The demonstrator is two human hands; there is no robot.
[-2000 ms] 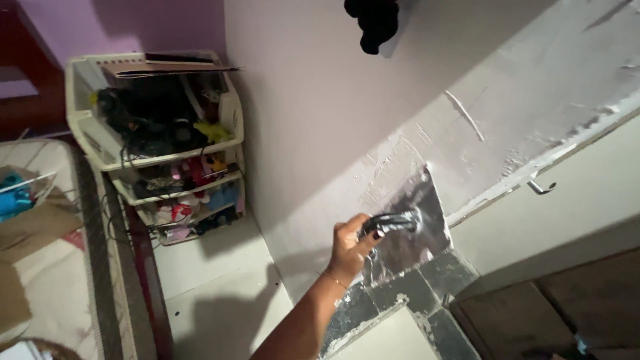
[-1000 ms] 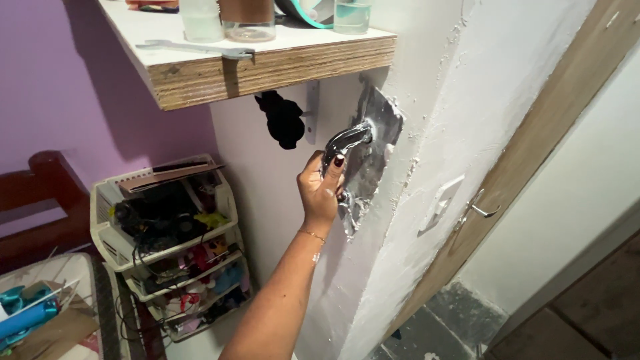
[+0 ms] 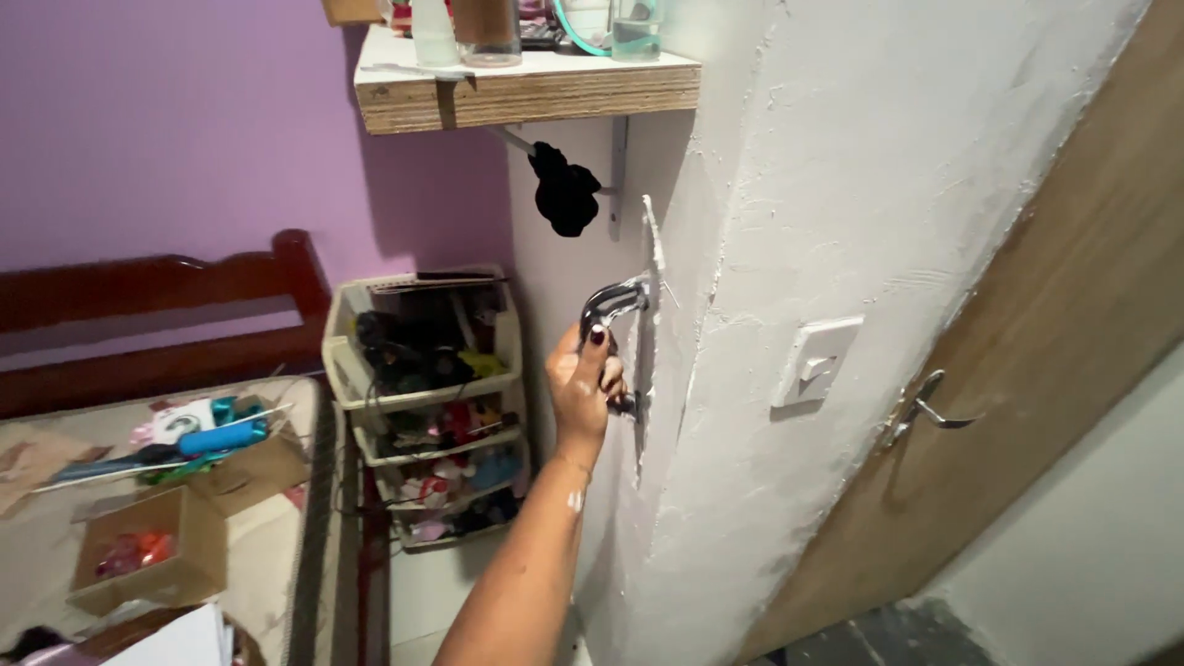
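Note:
My left hand (image 3: 581,384) is wrapped around the dark handle of a metal plastering trowel (image 3: 650,338), its thumb toward me. The trowel stands upright, seen nearly edge-on, with white paste along its blade. It is beside the white plastered wall (image 3: 795,231), at the narrow face left of the corner and below the shelf; whether the whole blade touches the wall cannot be told. White smears mark the hand and wrist. Ridges of paste run along the wall's corner. My right hand is out of view.
Above the hand juts a thick wooden shelf (image 3: 536,97) holding jars. Below hangs a black object (image 3: 566,194). Left are stacked plastic baskets (image 3: 425,400) and a bed with a cardboard box (image 3: 199,546). Right are a light switch (image 3: 818,365) and a wooden door (image 3: 1045,268) with a metal handle (image 3: 930,407).
The trowel, low by the dark tiles two seconds ago, is now upright under the shelf. Since one second ago its blade has turned from broad face to nearly edge-on. The view has shifted strongly.

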